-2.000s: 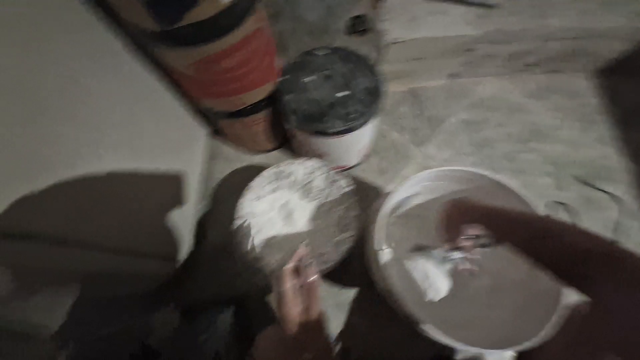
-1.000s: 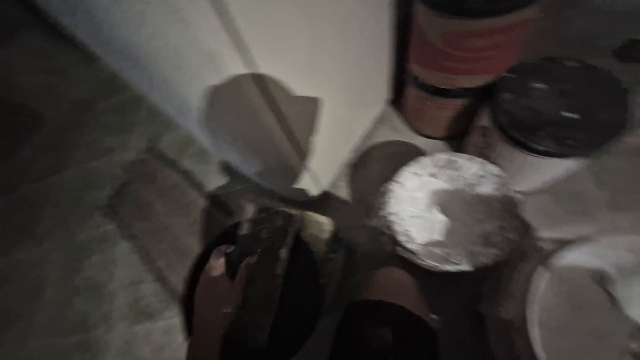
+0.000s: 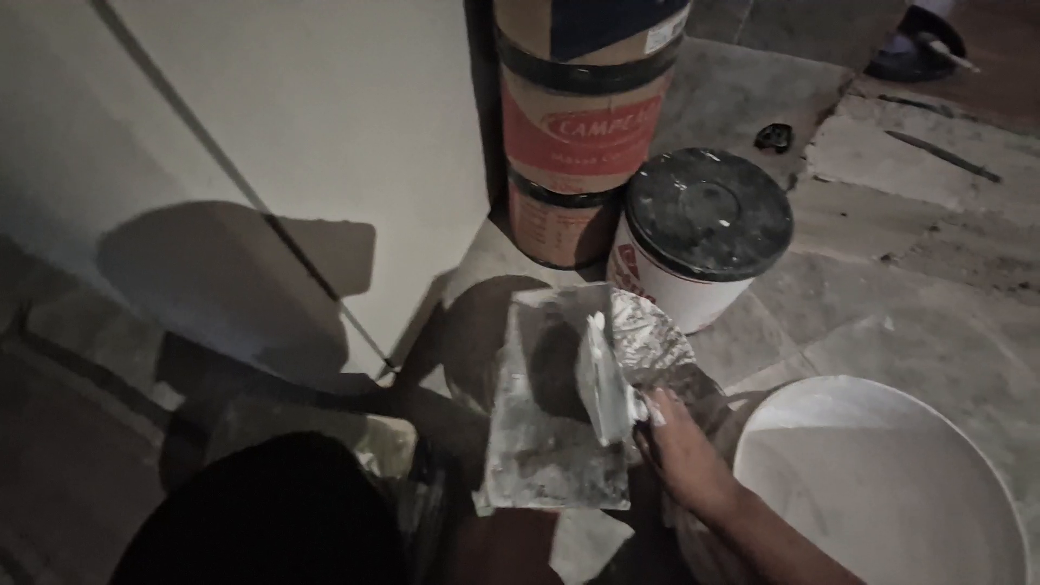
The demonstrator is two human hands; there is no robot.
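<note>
My right hand [image 3: 686,455] grips the handle of a putty knife [image 3: 600,378] with white paste on its blade. The blade is over a smeared, flat metal plate [image 3: 556,475], probably a plastering trowel; whether they touch is unclear. My left hand is not visible; whether it supports the plate from below cannot be told. Behind the plate lies a round, paste-smeared surface [image 3: 650,333], partly covered. An open white bucket [image 3: 1007,487] containing smooth pale compound [image 3: 861,487] is right of my right hand.
A white bucket with a spattered black lid [image 3: 707,211] stands beside stacked red-and-brown containers [image 3: 585,130]. A pale panel [image 3: 366,106] rises at left. A small black object [image 3: 773,138] and a thin dark tool [image 3: 942,154] lie on the floor beyond.
The metal plate is now over the round smeared surface, with the putty knife above it. One second ago, a hand was low at left by a dark round shape. The view has swung left, then partly back.
</note>
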